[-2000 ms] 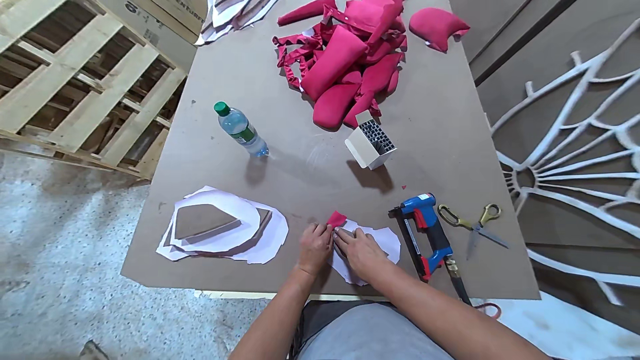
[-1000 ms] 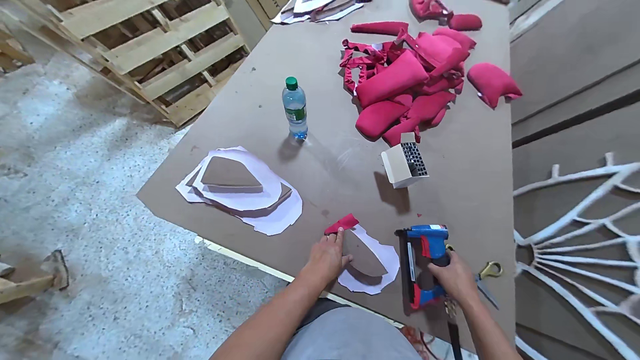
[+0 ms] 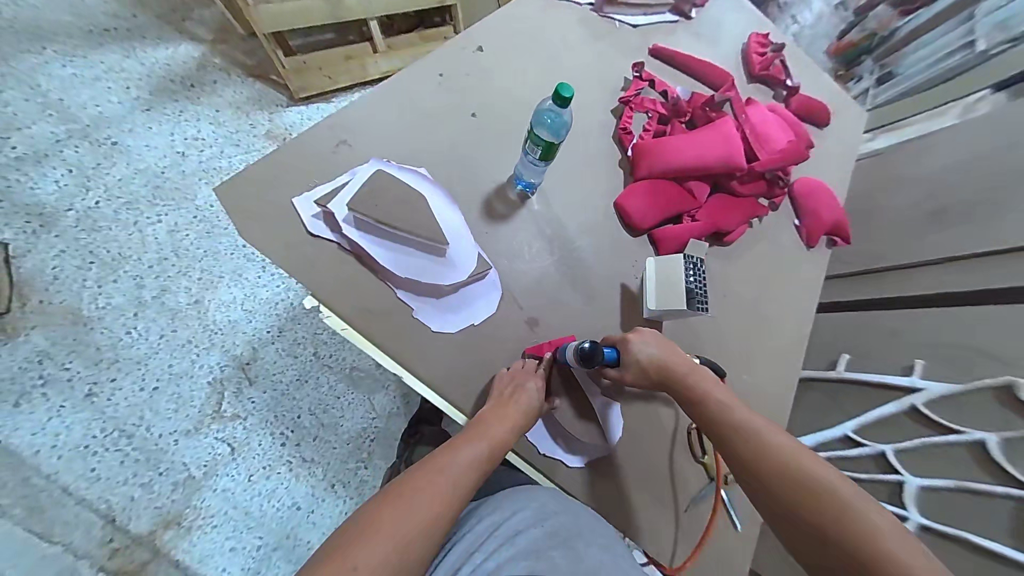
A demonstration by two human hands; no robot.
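Near the table edge, my left hand (image 3: pixel 520 392) presses the red fabric (image 3: pixel 549 347) down onto a brown board piece (image 3: pixel 573 404) that lies on white padding (image 3: pixel 560 450). My right hand (image 3: pixel 646 358) grips a blue pneumatic staple gun (image 3: pixel 590 354), its head over the red fabric beside my left fingertips; the tool's nose is hidden from above. An orange air hose (image 3: pixel 709 524) runs down by my right forearm. Scissors (image 3: pixel 702 452) lie partly under that forearm. An open box of staples (image 3: pixel 674 286) stands beyond my right hand.
Stacked board and white padding pieces (image 3: pixel 400 210) lie at the left. A plastic bottle with a green cap (image 3: pixel 544 140) stands mid-table. Red upholstered pieces (image 3: pixel 688 150) are heaped at the far right. A white branching frame (image 3: pixel 912 392) is right of the table, a wooden pallet (image 3: pixel 344 68) beyond it.
My right hand, on the padding at first, took hold of the staple gun, which lay at the right, and has brought it left over the red fabric. The view has turned.
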